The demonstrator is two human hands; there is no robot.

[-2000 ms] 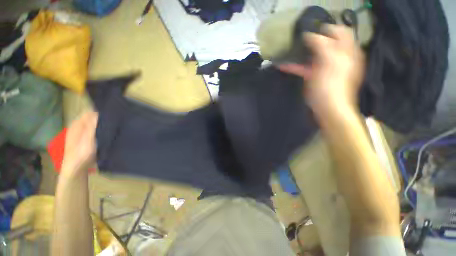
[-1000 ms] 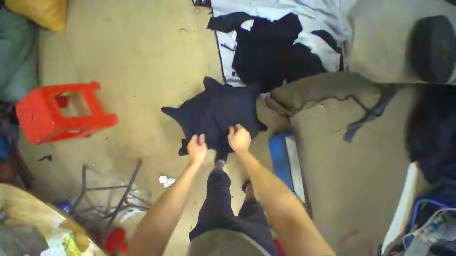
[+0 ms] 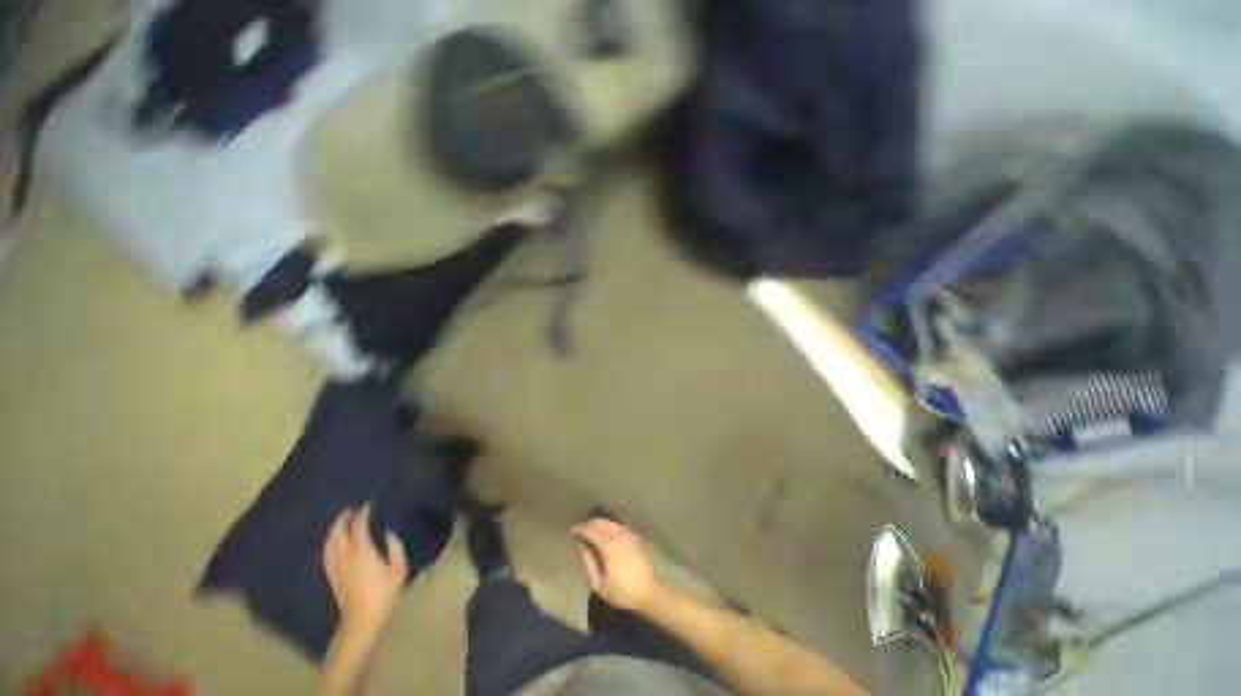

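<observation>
The dark navy cloth piece (image 3: 320,496) hangs or lies at the lower left of the pressing table, its upper end by more dark cloth (image 3: 422,306). My left hand (image 3: 361,564) is over its lower part, fingers apart, with no fold seen pinched in it. My right hand (image 3: 619,560) is to the right, off the cloth, at the table's near edge, its fingers loosely bent and nothing seen in it. The iron (image 3: 891,587) with a pointed silver plate and yellow cord is at the lower right. The view is blurred.
A large black tape roll (image 3: 497,112) sits on the beige padded arm (image 3: 361,170). Dark garments (image 3: 803,136) are heaped behind the brownish table (image 3: 653,408). A long white piece (image 3: 837,374) and blue-edged frame (image 3: 1000,605) are right. Red plastic (image 3: 102,673) shows lower left.
The view has swung right, bringing the iron into sight. The cloth that both hands held a second ago is now only under my left hand; my right hand has come away from it.
</observation>
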